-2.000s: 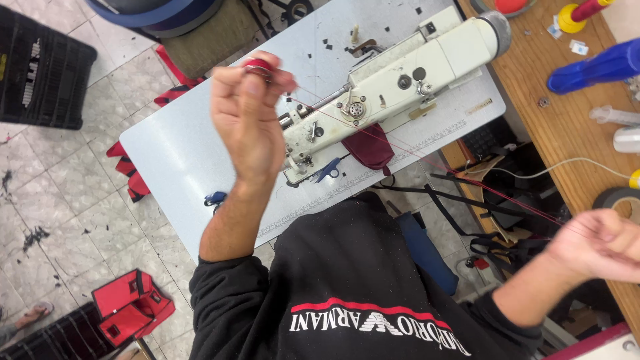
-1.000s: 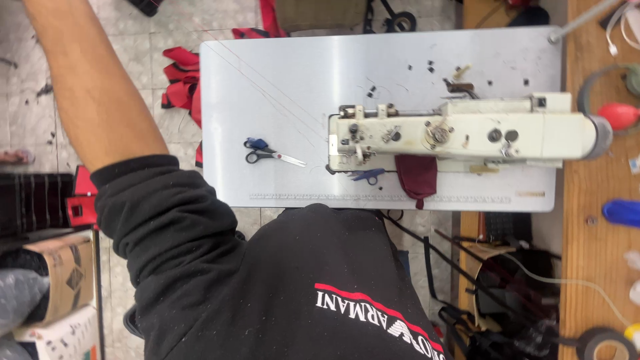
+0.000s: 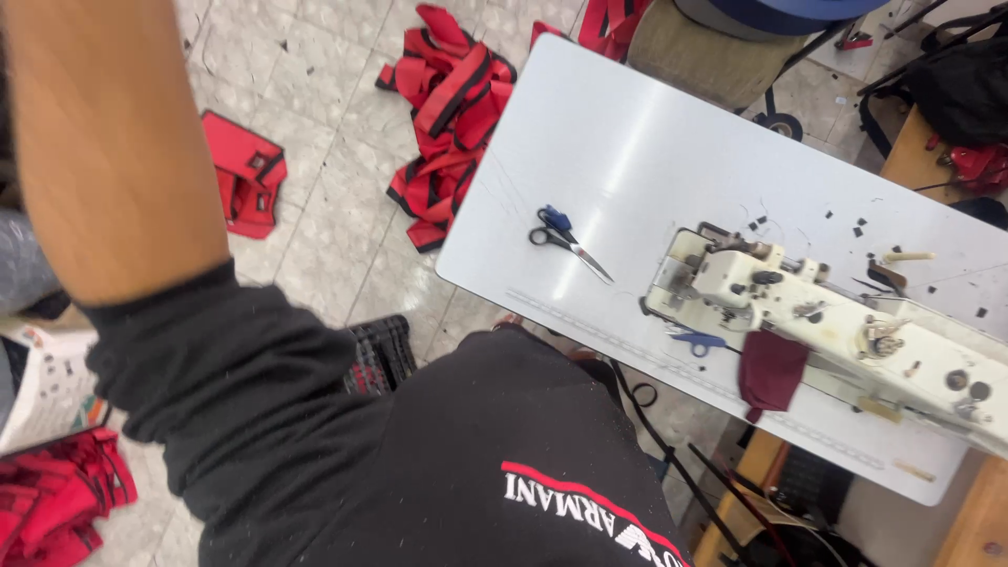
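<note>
Neither of my hands is in view. My bare left forearm rises along the left side and leaves the top edge, so what that hand holds is hidden. A cream industrial sewing machine [image 3: 835, 323] stands on the white sewing table [image 3: 583, 118]. Black-handled scissors [image 3: 571, 242] lie on the tabletop, left of the machine, with something blue at their handles. Blue thread snips [image 3: 699, 340] rest beside the machine's head. A maroon cloth piece [image 3: 772, 372] lies against the machine's near side and reaches toward the table's front edge.
Red straps with black edging [image 3: 453, 118] are heaped beyond the table's left end. A red fabric piece [image 3: 244, 177] lies on the tiled floor, and more red fabric [image 3: 59, 496] is at lower left. A stool-like seat [image 3: 713, 59] stands behind the table. Dark scraps dot the tabletop.
Two seconds ago both hands showed, the left with a small dark red thread spool in its fingers; both are now out of frame. The view has swung strongly.
</note>
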